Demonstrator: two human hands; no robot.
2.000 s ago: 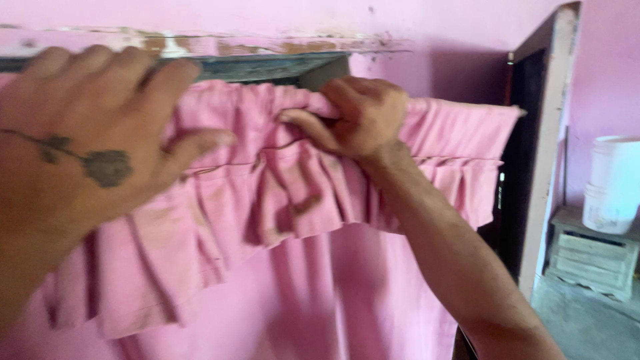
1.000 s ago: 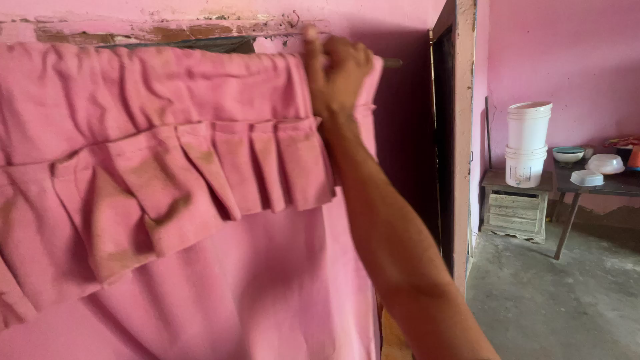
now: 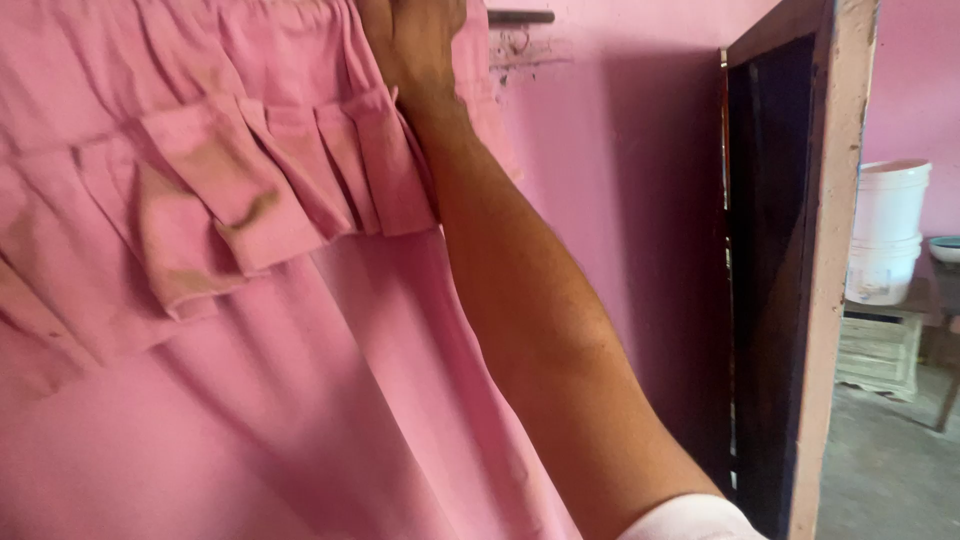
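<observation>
A pink curtain [image 3: 247, 435] with a pleated, brown-stained ruffle [image 3: 292, 172] fills the left half of the head view. My right hand [image 3: 420, 45] reaches up to its gathered top band near the right end and grips the cloth there; the fingers are partly cut off by the top edge. Past the hand, the bare end of a dark curtain rod [image 3: 521, 16] sticks out to the right of the cloth, in front of the pink wall. My left hand is not in view.
A door [image 3: 776, 262] with a pale, chipped edge stands ajar at the right. Beyond it, stacked white buckets [image 3: 889, 225] rest on a low wooden stand [image 3: 877, 349], beside a dark table with a bowl [image 3: 946, 249].
Two seconds ago my left hand was at the curtain's top on the left; it has left the view. More of the rod's end shows beyond the cloth than one second ago.
</observation>
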